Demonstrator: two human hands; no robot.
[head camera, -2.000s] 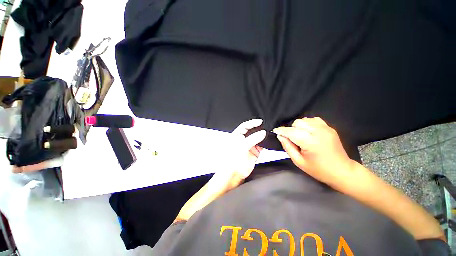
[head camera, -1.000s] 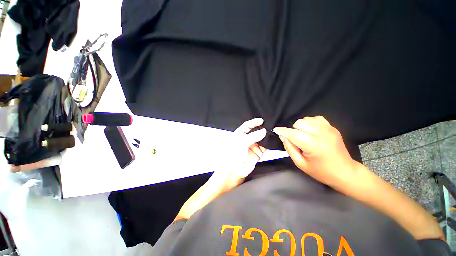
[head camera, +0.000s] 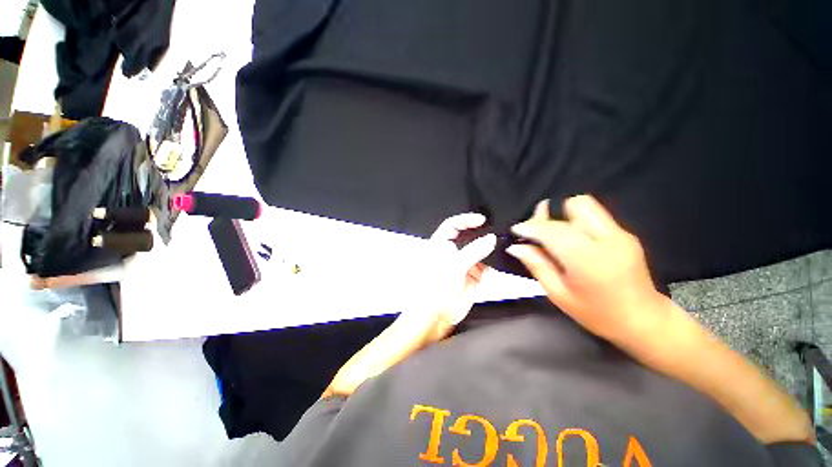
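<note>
A large black garment (head camera: 392, 137) spreads over the white table, with folds running down to my hands. My left hand (head camera: 461, 264) pinches its near edge between thumb and fingers. My right hand (head camera: 593, 264) is just to the right, its thumb and index fingertips close together at the cloth's edge, with the other fingers curled. A dark band shows on one of its fingers. No needle or thread can be made out, so I cannot tell what the right fingertips hold.
On the white table (head camera: 356, 283) at left lie a black spool with a pink end (head camera: 219, 206), a phone (head camera: 234, 255), small dark pieces (head camera: 265, 251) and a black plastic bag (head camera: 87, 187) with dark spools (head camera: 125, 241). Dark cloth (head camera: 292, 374) hangs below the edge.
My right hand has lifted slightly and opened a small gap from my left hand, its fingers looser. My left hand still pinches the edge. The view has shifted a little.
</note>
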